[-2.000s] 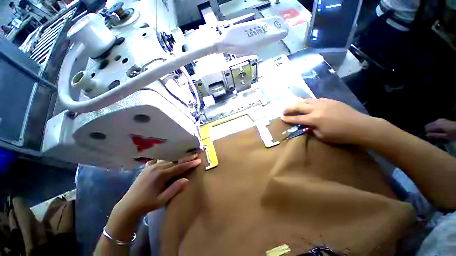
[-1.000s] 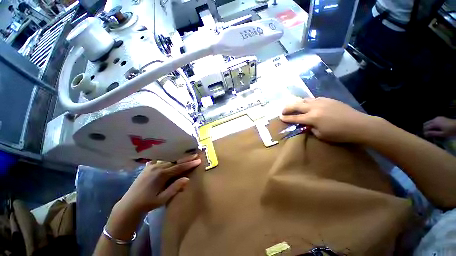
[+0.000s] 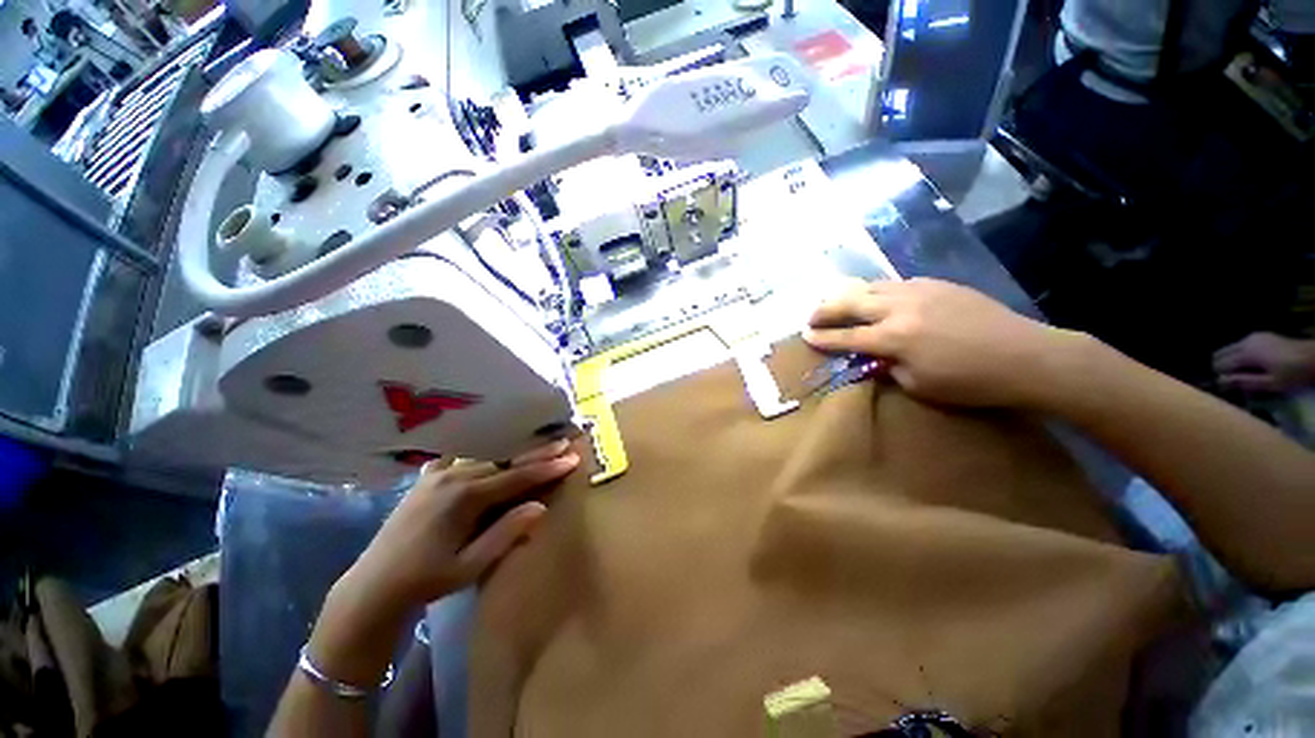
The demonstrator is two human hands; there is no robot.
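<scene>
A brown garment piece (image 3: 663,577) lies over the table edge, its far edge under the yellow-edged clamp frame (image 3: 603,418) beside the white machine head. My left hand (image 3: 469,526) lies flat on the cloth's left edge, fingertips beside the frame's left arm. My right hand (image 3: 923,343) rests on the cloth right of the frame, holding thread snips (image 3: 844,375) with their blades pointing left out of the hand. A yellow tab (image 3: 798,704) is on the cloth at the bottom.
The pattern sewing machine head (image 3: 390,361) is at the left, with the white lamp (image 3: 707,108) above. Metal clamp brackets (image 3: 656,224) stand behind the frame. A dark screen (image 3: 945,65) is beyond the table. Brown pieces (image 3: 166,649) lie at lower left. Another person's hand (image 3: 1263,363) shows at right.
My hands keep nearly the same places. The cloth folds on the right have shifted slightly, and the yellow tab at the bottom appears more raised. The person in the background has moved slightly.
</scene>
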